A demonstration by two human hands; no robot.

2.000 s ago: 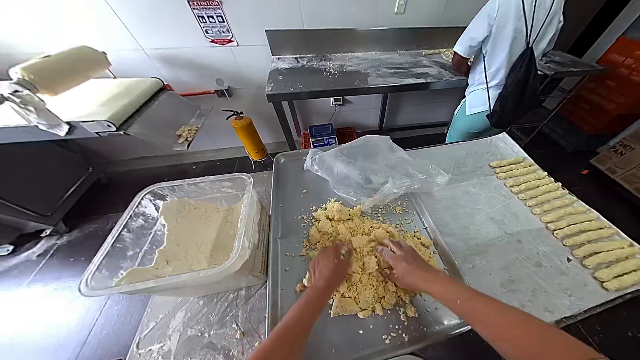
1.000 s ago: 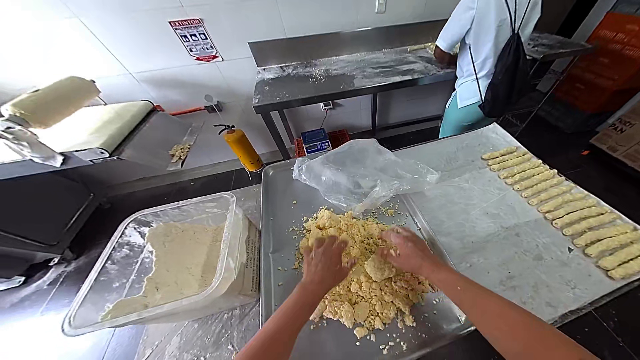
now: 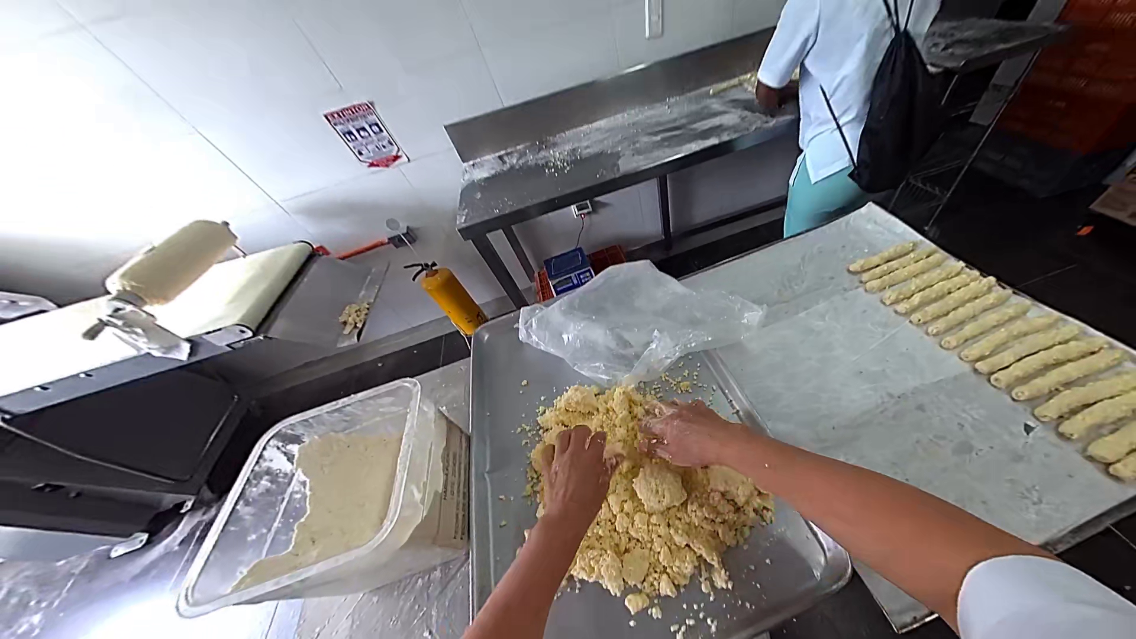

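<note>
A heap of yellow crumbly dough (image 3: 674,524) lies on a metal baking tray (image 3: 506,444). My left hand (image 3: 577,470) is in the heap's left side, its fingertips sunk in crumbs. Opposite it, my right hand (image 3: 688,433) presses into the upper right part; its fingertips are partly hidden by crumbs. Whether either hand grips a piece cannot be told. A larger lump sits just below the right hand. Behind the hands, a clear plastic bag (image 3: 630,319) lies crumpled over the tray's far edge.
A clear plastic tub (image 3: 408,479) of flour-like powder stands left of the tray. On the right, a paper-lined tray (image 3: 825,390) bears a row of dough sticks (image 3: 994,319). Farther off are a dough sheeter (image 3: 293,302), a yellow fire extinguisher (image 3: 453,300), a floury steel table (image 3: 612,142) and a person (image 3: 825,106).
My hands have worked through the heap, which has spread toward the tray's near side. The view has shifted slightly.
</note>
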